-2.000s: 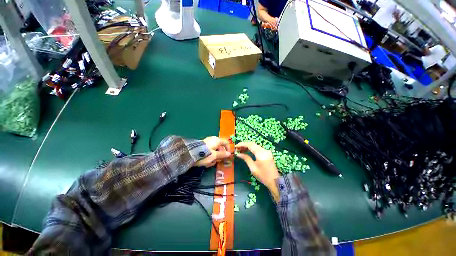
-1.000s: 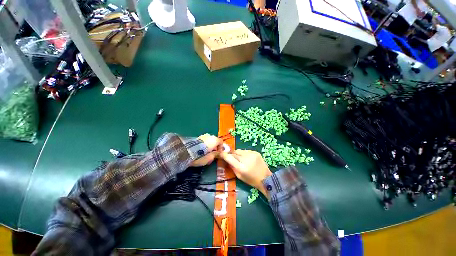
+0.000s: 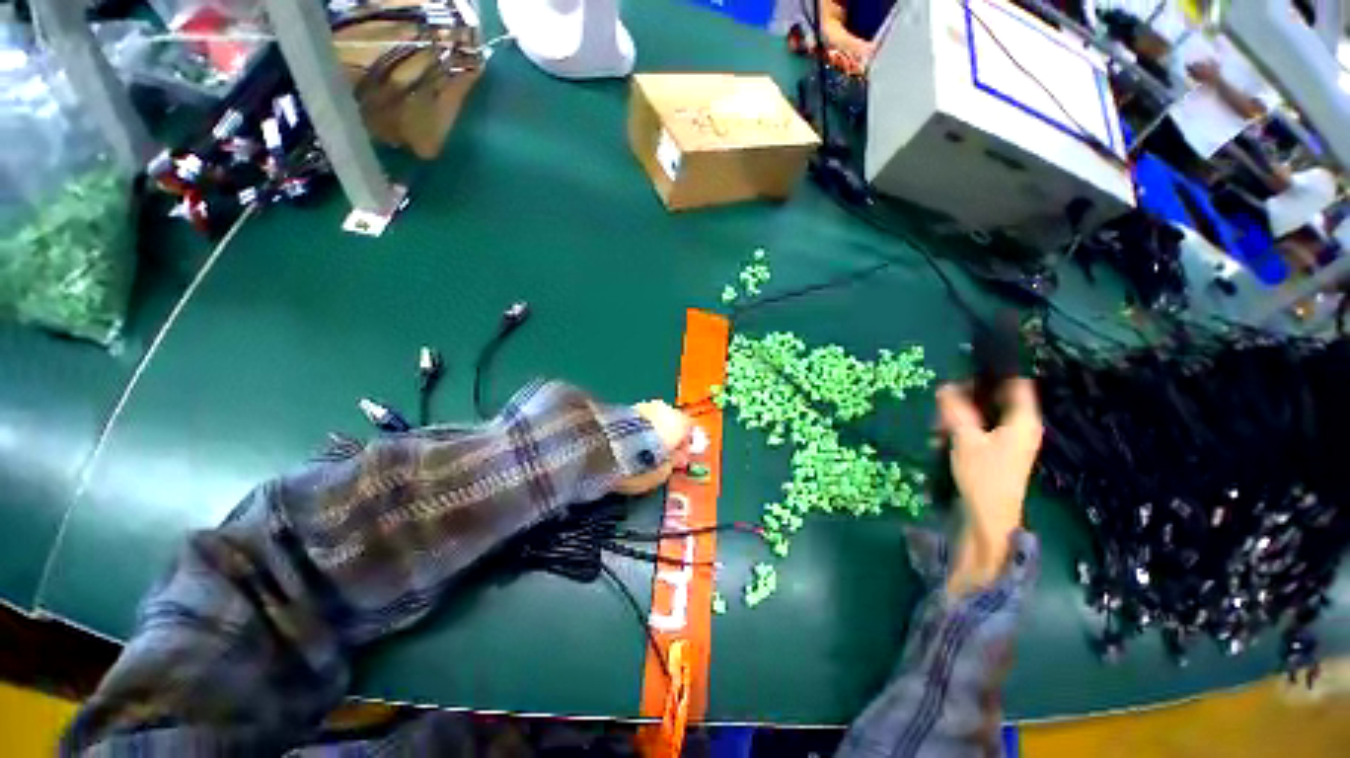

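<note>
My left hand (image 3: 656, 446) is closed at the orange work strip (image 3: 684, 549), with a thin reddish wire and a small green terminal block (image 3: 696, 470) at its fingertips. My right hand (image 3: 992, 437) is raised right of the loose green terminal blocks (image 3: 822, 388) and holds the black electric screwdriver (image 3: 998, 356), which is blurred; its tip cannot be made out. Black cable leads (image 3: 570, 545) lie under and beside my left sleeve, with thin ends across the strip. Three plug ends (image 3: 428, 360) lie left of the strip.
A large black lead pile (image 3: 1207, 459) lies at the right. A cardboard box (image 3: 721, 141), a white fan base (image 3: 575, 37) and a pale equipment case (image 3: 999, 119) stand at the back. A shelf post (image 3: 329, 111) and a bag of green blocks (image 3: 71, 252) are at the left. A person's hand shows behind.
My right hand has left the strip, moved right and taken hold of the screwdriver, which lay on the bench before. My left hand has stayed at the strip. The view has shifted slightly.
</note>
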